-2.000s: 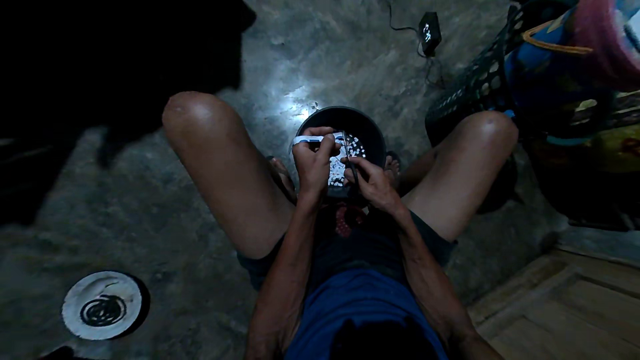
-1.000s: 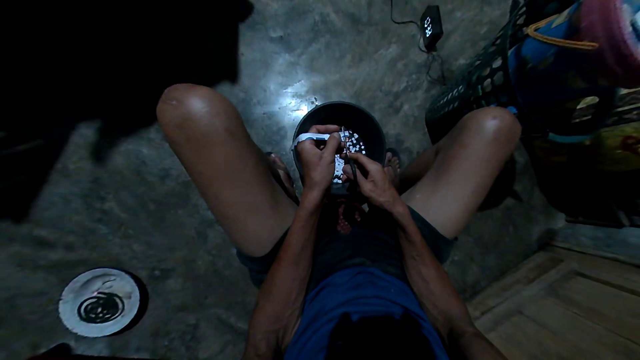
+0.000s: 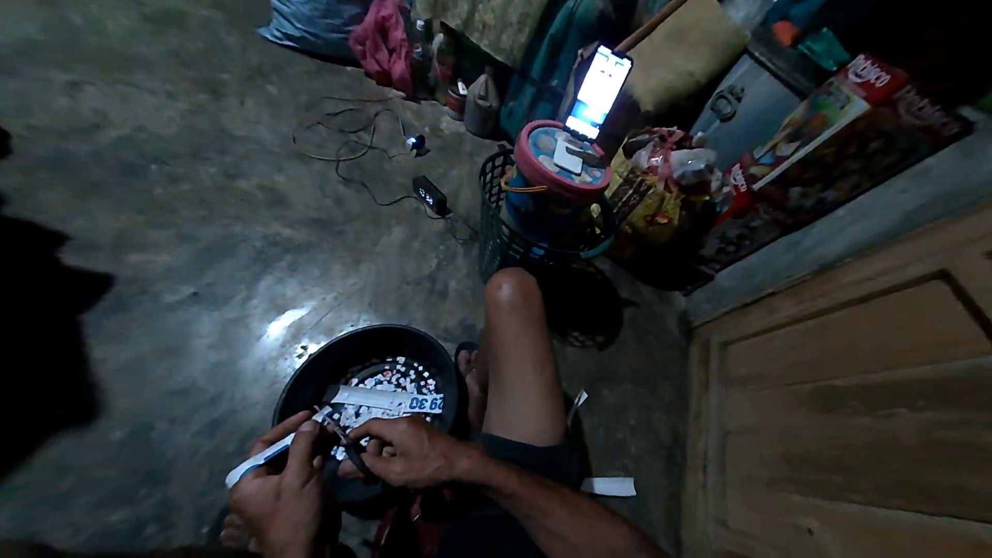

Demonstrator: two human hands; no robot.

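Observation:
A round black basin [image 3: 372, 341] stands on the floor at the lower left, with many small white paper pieces [image 3: 403, 374] in it. My left hand [image 3: 287, 480], over the basin's near left rim, pinches a folded white paper strip [image 3: 260, 460]. My right hand [image 3: 411, 453] holds dark-handled scissors [image 3: 349, 449], whose blades meet the strip's end close to my left fingertips. Whether the blades are apart I cannot tell. Another paper strip [image 3: 372, 397] with printed numbers lies on top of the pieces inside the basin.
Beyond my knee stands a dark plastic basket [image 3: 496, 232] with a pink-lidded bucket [image 3: 527, 155] bearing a lit phone [image 3: 599, 91]. A black digital clock [image 3: 430, 195] and cables lie on the floor. Paper scraps [image 3: 611, 487] lie right of my leg, near a wooden door [image 3: 837, 403].
The view has swung strongly to the right and up. Both hands remain together at the basin, the left still on a white strip.

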